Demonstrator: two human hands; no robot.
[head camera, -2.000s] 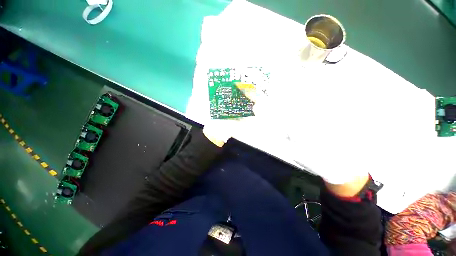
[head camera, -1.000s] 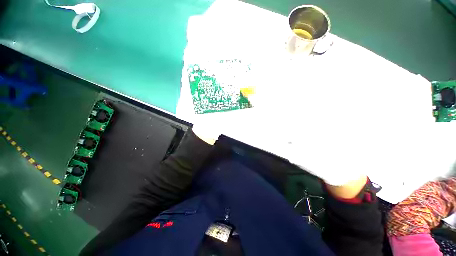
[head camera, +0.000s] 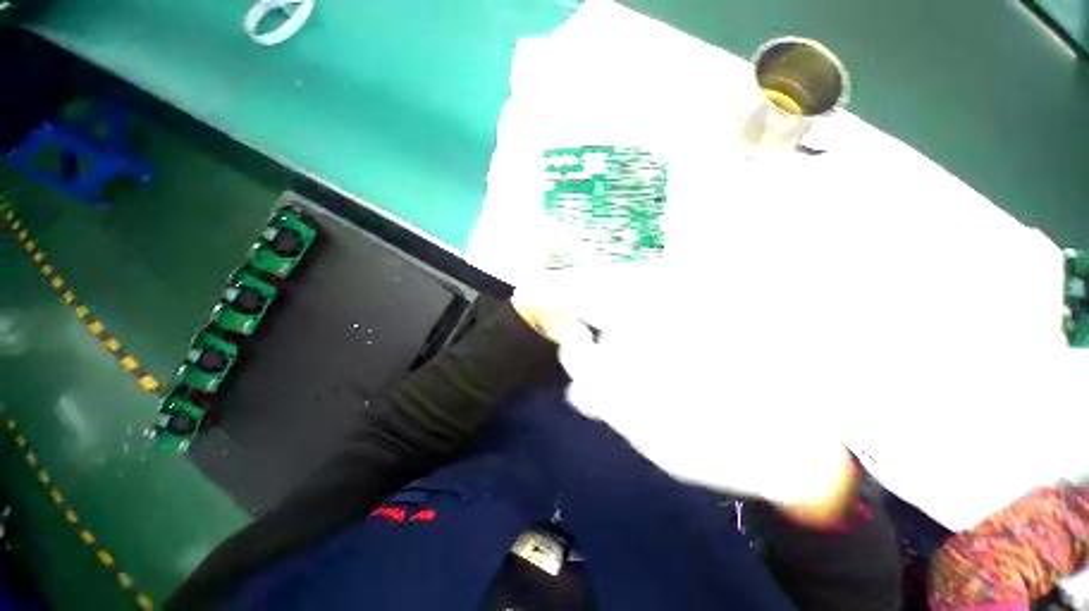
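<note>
A green circuit board (head camera: 607, 205) with white speckle is blurred above or on the bright white sheet (head camera: 955, 251). My left hand (head camera: 547, 318) is just below the board. Its wrist shows, but its white glove is lost against the sheet, so its grip on the board is unclear. My right hand (head camera: 681, 418) is in a white glove, low in front of my body, its front end near my left wrist. Its fingers are washed out and no brush can be made out. A silver mug (head camera: 800, 81) with yellowish liquid stands at the sheet's far edge.
A black tray (head camera: 346, 346) at the lower left has several fan boards (head camera: 247, 303) along its edge. A white strap loop (head camera: 278, 18) lies on the green mat (head camera: 394, 107). Another board (head camera: 1077, 298) is at the right edge. Another person's patterned sleeve (head camera: 1015, 549) is at the lower right.
My right hand has moved left and down, towards my left wrist. The yellow bristles no longer show on the board. The whole view has shifted, so most things appear further right.
</note>
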